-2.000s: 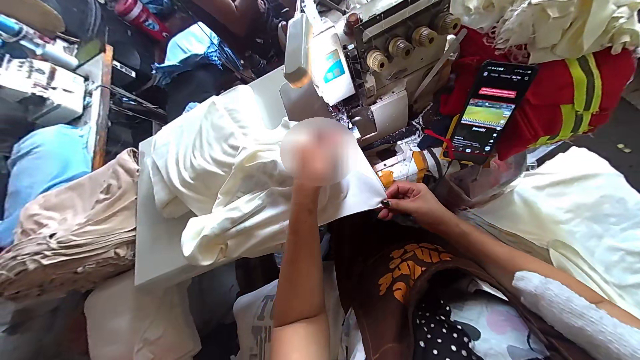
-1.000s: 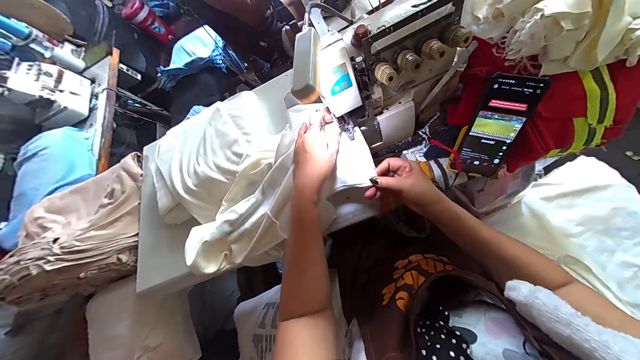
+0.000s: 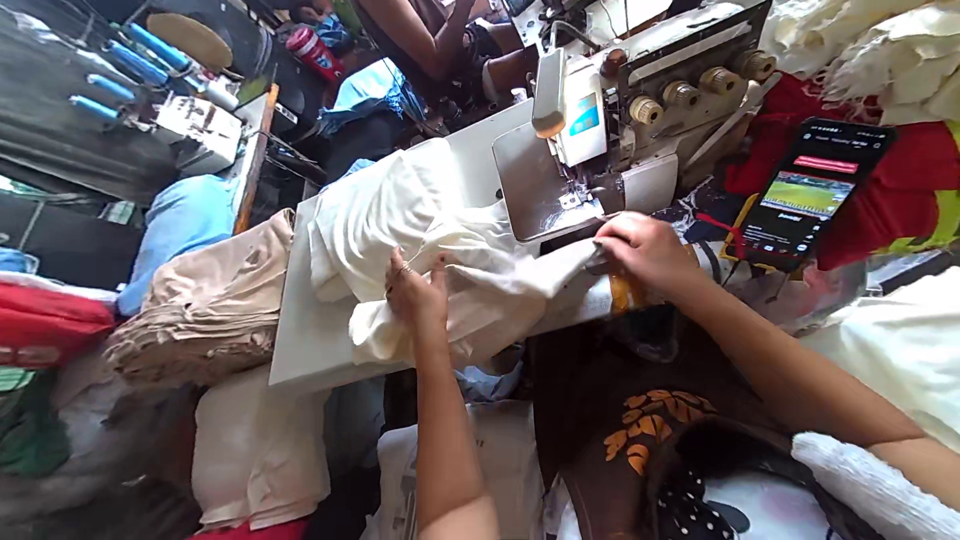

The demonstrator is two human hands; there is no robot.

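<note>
Cream fabric (image 3: 405, 202) lies bunched over the white table of an overlock sewing machine (image 3: 675, 97). My left hand (image 3: 418, 289), a ring on one finger, is on the fabric's near part with thumb and fingers spread around a fold; whether it grips is unclear. At the machine's front edge, my right hand (image 3: 649, 251) pinches the right end of the fabric, which stretches between both hands. The metal plate (image 3: 529, 180) and the presser foot (image 3: 574, 201) are uncovered, with the fabric in front of them.
A stack of beige fabric (image 3: 217, 292) sits left of the white table (image 3: 307, 352). A phone (image 3: 814, 187) with a lit screen leans on red cloth (image 3: 885, 172) at right. More cream fabric (image 3: 885, 352) lies at right. Another person (image 3: 427, 37) sits behind the machine.
The fabric has come away from the presser foot, baring the metal plate. My left hand has moved left and nearer, away from the needle area. My right hand still holds a fabric edge.
</note>
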